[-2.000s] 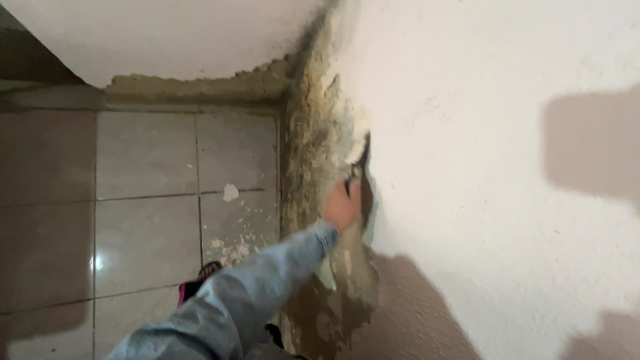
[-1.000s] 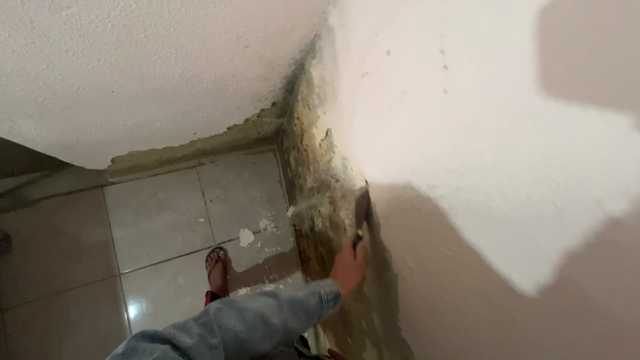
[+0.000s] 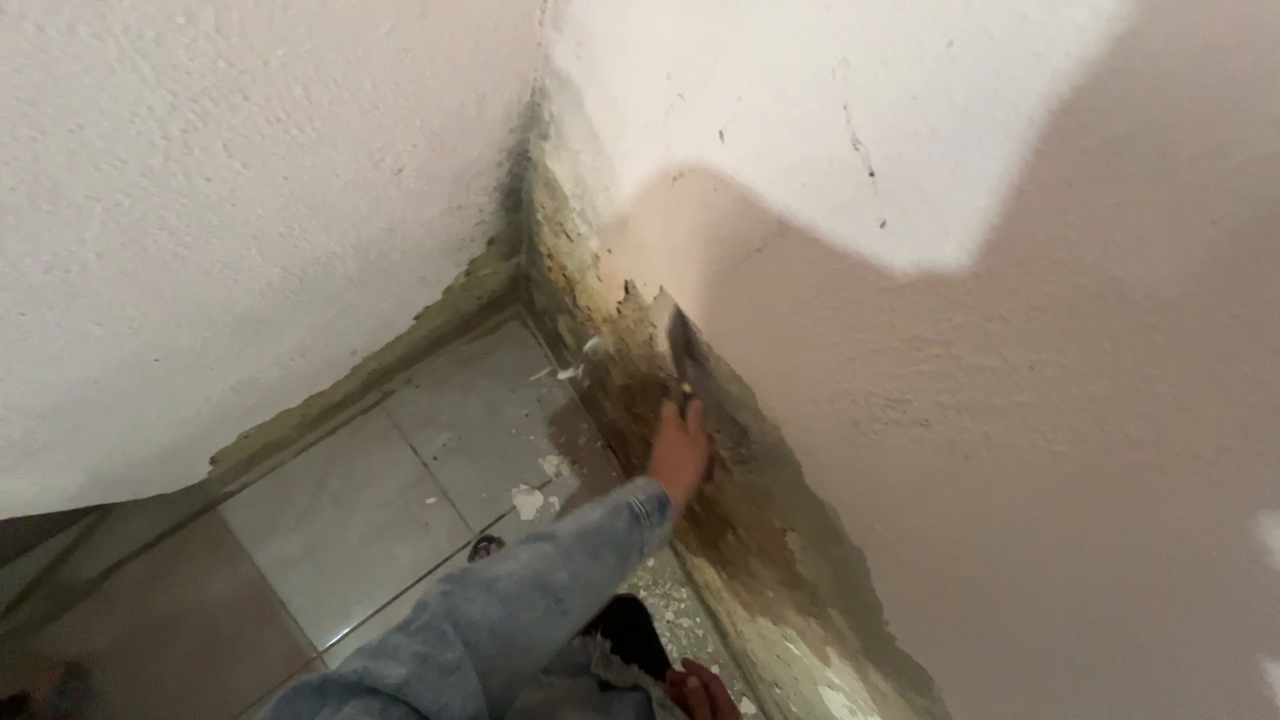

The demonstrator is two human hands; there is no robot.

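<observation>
My left hand (image 3: 681, 455), at the end of a faded denim sleeve, grips a putty knife or similar scraper (image 3: 683, 345). Its dark blade lies against the upper border of the damaged wall strip, where the pale coating (image 3: 664, 312) ends in a ragged edge. Brown, stained plaster (image 3: 740, 510) is exposed beneath and beside this hand. Only the fingers of my right hand (image 3: 703, 690) show at the bottom edge, beside the frayed denim at my leg; whether they hold anything is unclear.
Left of the corner, a second wall (image 3: 300, 200) has a chipped lower edge. Paint flakes (image 3: 527, 501) litter the floor tiles (image 3: 350, 520) and the wall's base. A foot (image 3: 487, 547) shows partly behind my sleeve. Shadows cross the right wall (image 3: 1000, 450).
The view has shifted and turned. My left hand keeps hold of the scraper along the damaged strip. My right hand's fingers have come into view at the bottom. White flakes now show near the corner's base.
</observation>
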